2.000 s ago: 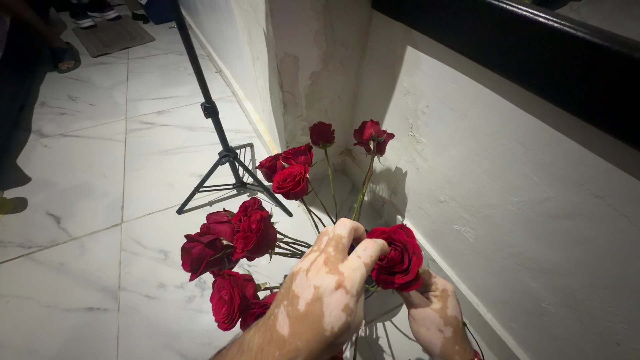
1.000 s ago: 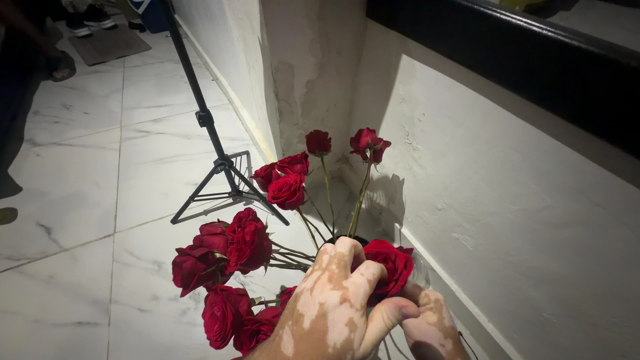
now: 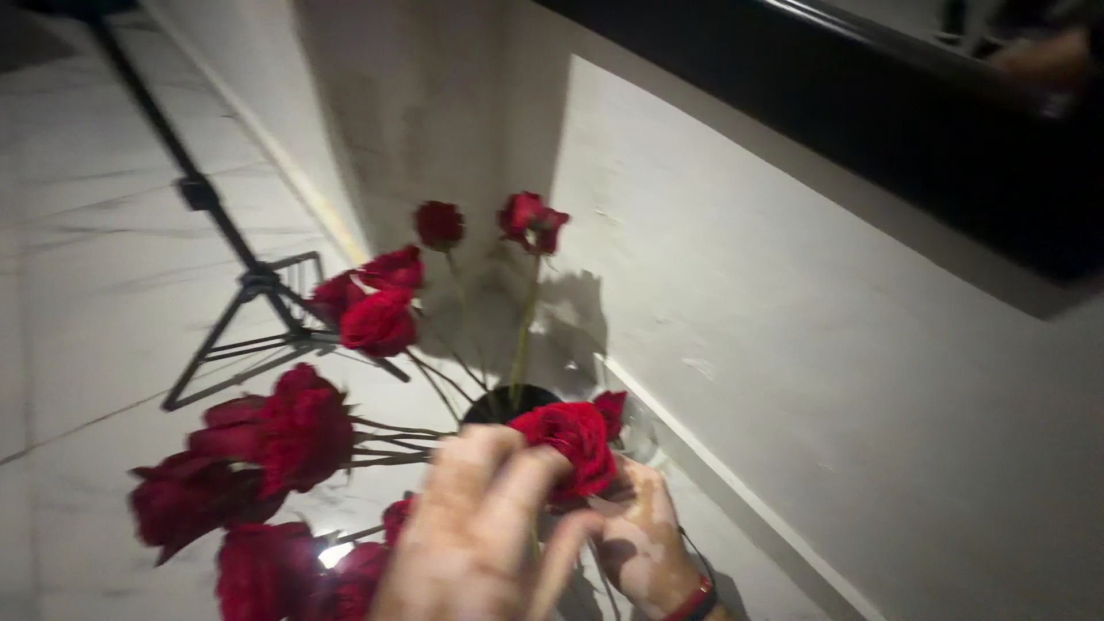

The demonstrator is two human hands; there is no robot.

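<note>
A red rose [image 3: 569, 444] faces up between my two hands. My left hand [image 3: 474, 526], blurred, lies over the bloom's left side with its fingertips at the petals; whether it grips them does not show. Under and behind the bloom, my right hand [image 3: 642, 535] is closed around its base, the fingers partly hidden. A black round container [image 3: 496, 405] stands just beyond, with long rose stems in it. More red roses lean out to the left [image 3: 302, 427], and two stand upright at the back, one of them a ragged bloom [image 3: 530, 222]. A small red bloom [image 3: 611, 412] shows behind the held one.
A black tripod stand [image 3: 259, 280] has its legs on the marble-look tile floor [image 3: 78, 371] at the left. A pale wall [image 3: 776, 345] with a skirting runs along the right. Above it juts a dark ledge [image 3: 862, 121].
The view has shifted closer to the roses. My left hand's fingers have spread and moved at the bloom, while my right hand stays beneath it.
</note>
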